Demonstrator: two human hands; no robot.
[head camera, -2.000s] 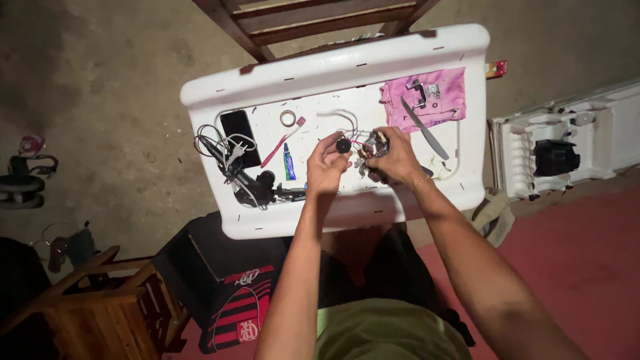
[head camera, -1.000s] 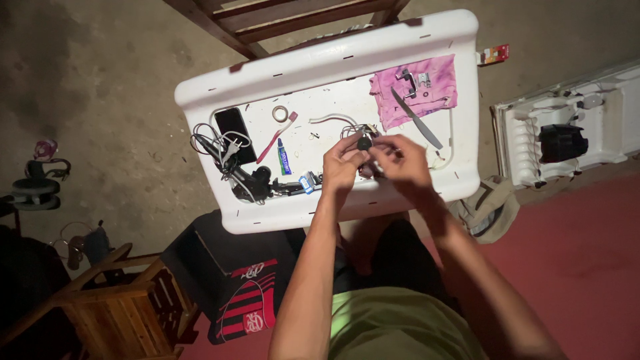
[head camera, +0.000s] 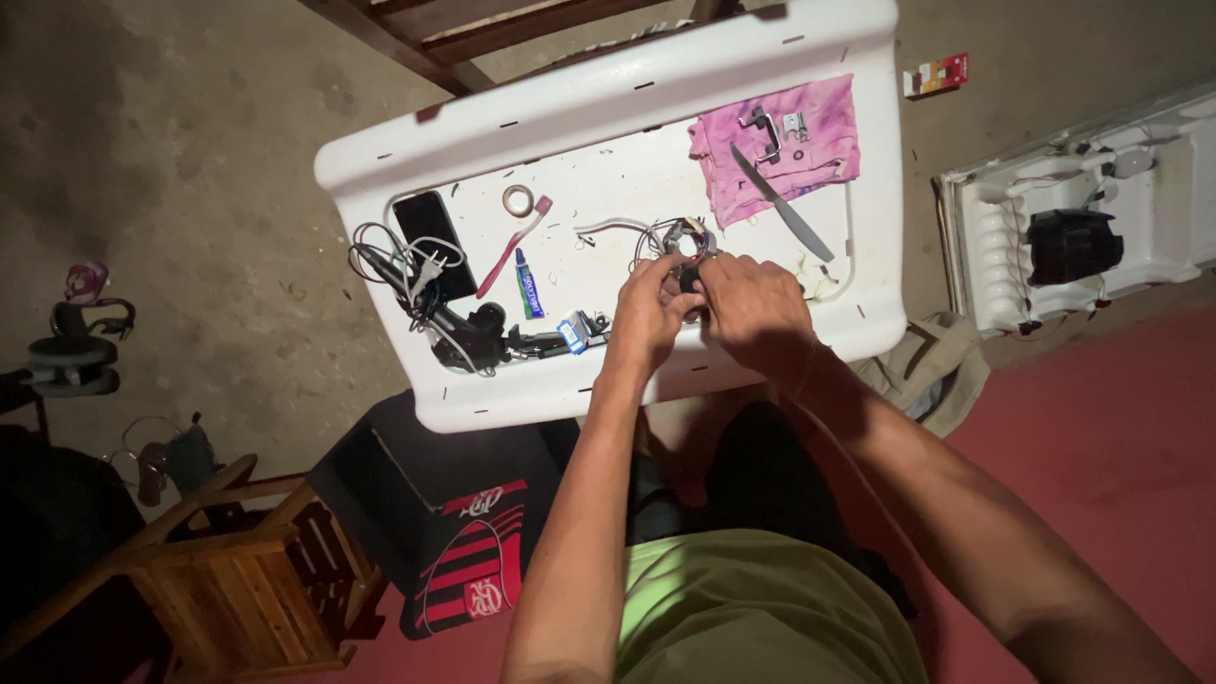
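Over the near right part of a white plastic surface (head camera: 608, 152), my left hand (head camera: 657, 309) and my right hand (head camera: 755, 304) meet around a small round black part (head camera: 688, 277). Fingers of both hands close on it and cover much of it. Just beyond them lies a wired metal assembly (head camera: 686, 236) with thin wires and a grey cable (head camera: 613, 225). To the right, a table knife (head camera: 784, 204) lies partly on a folded pink cloth (head camera: 817, 133), which also bears a metal bracket (head camera: 765, 133) and a small metal plate (head camera: 795, 126).
A black phone (head camera: 432, 237), tangled cable with a plug (head camera: 426, 275), tape roll (head camera: 518, 199), toothbrush (head camera: 513, 247), glue tube (head camera: 528, 287), small blue-and-white box (head camera: 574, 332) and black parts (head camera: 475, 337) lie left. A white panel (head camera: 1007, 228) with a black housing (head camera: 1073, 247) is at right.
The right hand was beside the wired assembly two seconds ago; now both hands are together at the round black part, and the assembly lies beyond them.
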